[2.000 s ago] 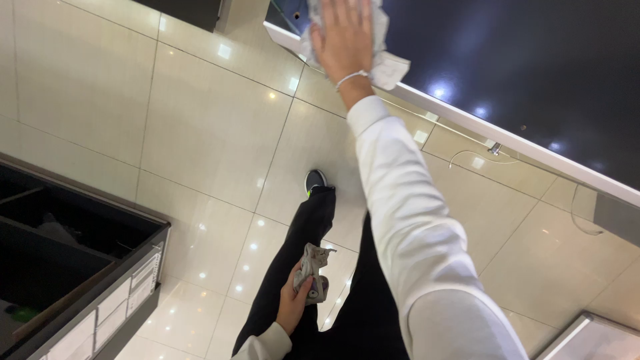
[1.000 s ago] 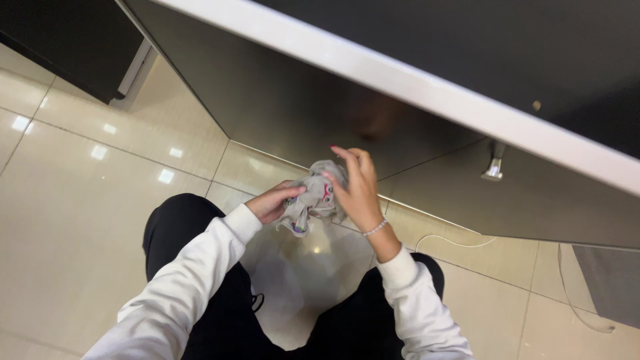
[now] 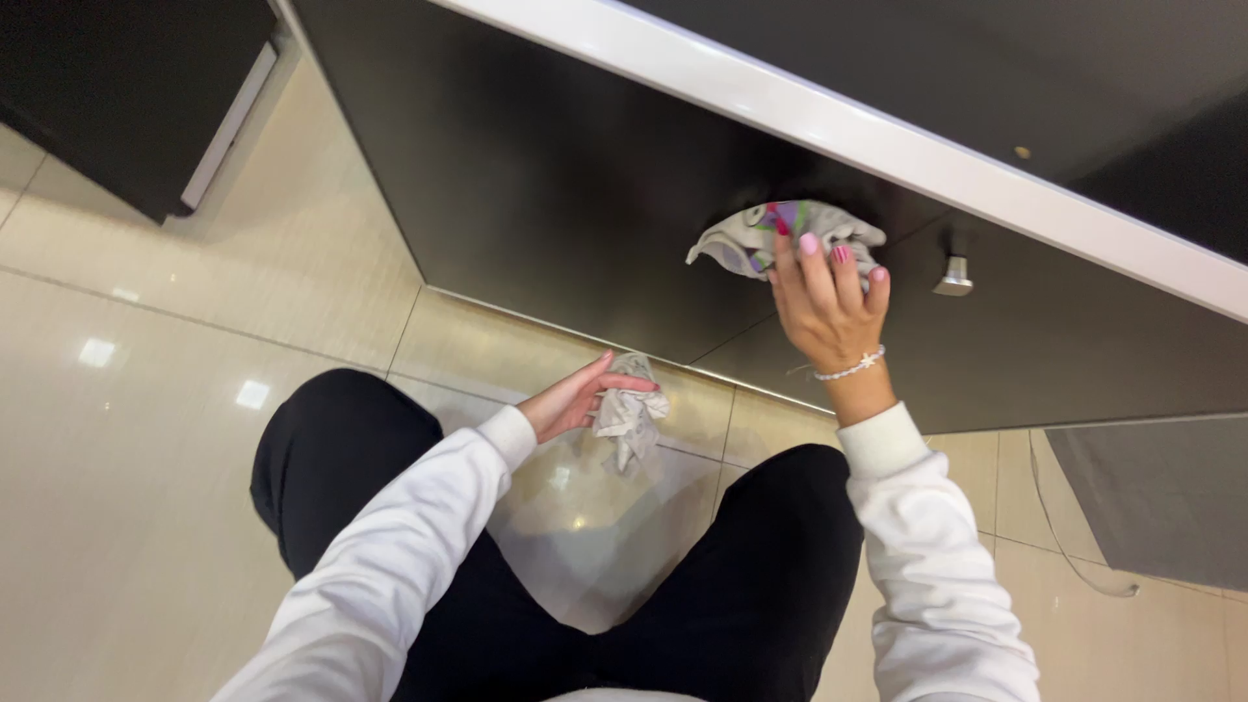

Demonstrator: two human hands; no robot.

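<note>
My right hand [image 3: 832, 302] presses a pale cloth with a coloured print [image 3: 790, 239] flat against the dark glossy front panel [image 3: 585, 195] of a cabinet, left of a small metal knob [image 3: 955, 277]. Its fingers are spread over the cloth. Lower and to the left, my left hand [image 3: 575, 397] holds a second crumpled light cloth [image 3: 630, 414] between thumb and fingers, above the tiled floor and between my knees. That cloth hangs down near the bottom edge of the panel.
A white edge [image 3: 838, 122] runs along the cabinet top, with a small light speck [image 3: 1022, 153] on the dark surface behind it. Another dark unit [image 3: 127, 88] stands at upper left. A thin cable [image 3: 1053, 536] lies on the floor at right, beside a grey box-like piece [image 3: 1160, 497].
My hands were together at the cloths a second ago. Now they are apart, my right hand up and right on the panel with the printed cloth. Earlier it was on the top surface.
</note>
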